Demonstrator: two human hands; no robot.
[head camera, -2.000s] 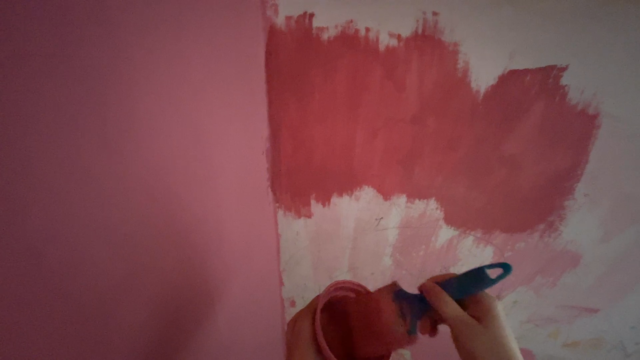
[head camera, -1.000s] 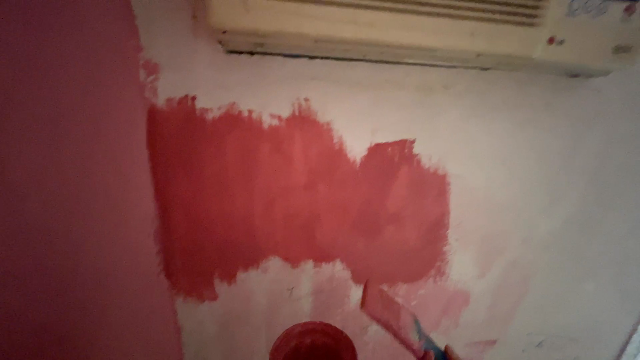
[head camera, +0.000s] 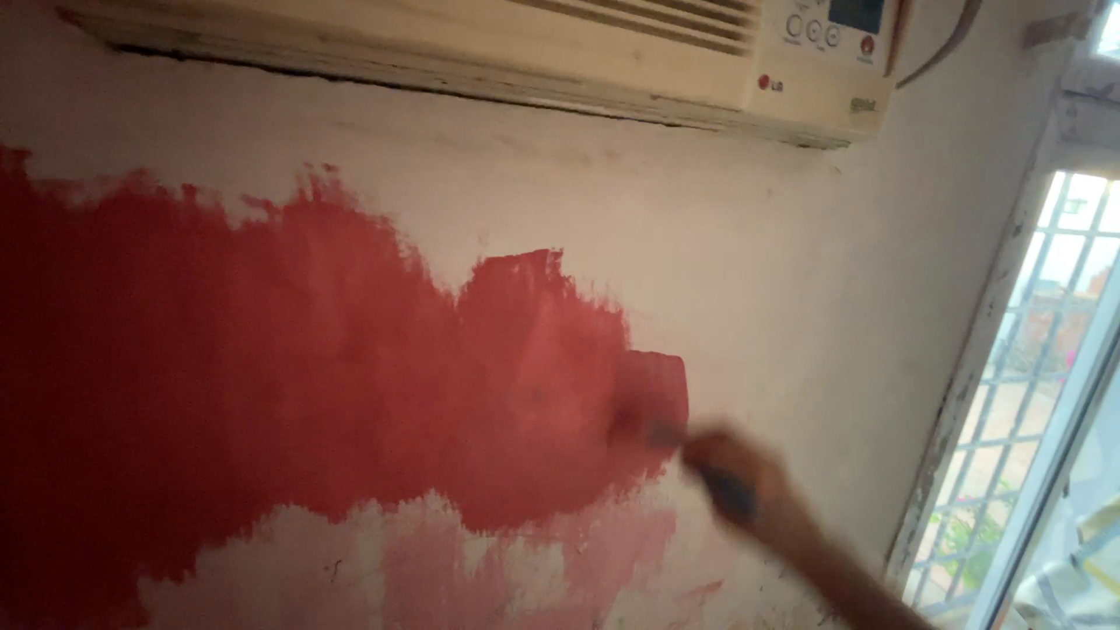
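Note:
My right hand (head camera: 739, 468), blurred, is closed around the dark blue handle of a paintbrush (head camera: 669, 431). The brush head lies against the wall at the right edge of a large red painted patch (head camera: 367, 367), where a square-edged red stroke sticks out onto pale wall (head camera: 787, 289). Thin pink streaks (head camera: 612, 560) show on the wall under the patch. Neither my left hand nor the paint container is in view.
A cream LG window air conditioner (head camera: 525, 61) juts from the wall above the patch, with a cable (head camera: 949, 48) at its right. At the right edge stand a window frame (head camera: 980, 350) and metal bars (head camera: 1006, 420), with patterned cloth (head camera: 1072, 569) low down.
My right hand has moved the brush from the paint container up to the wall. A red stroke has appeared at the patch's right edge. The view has swung right, and the container has left it.

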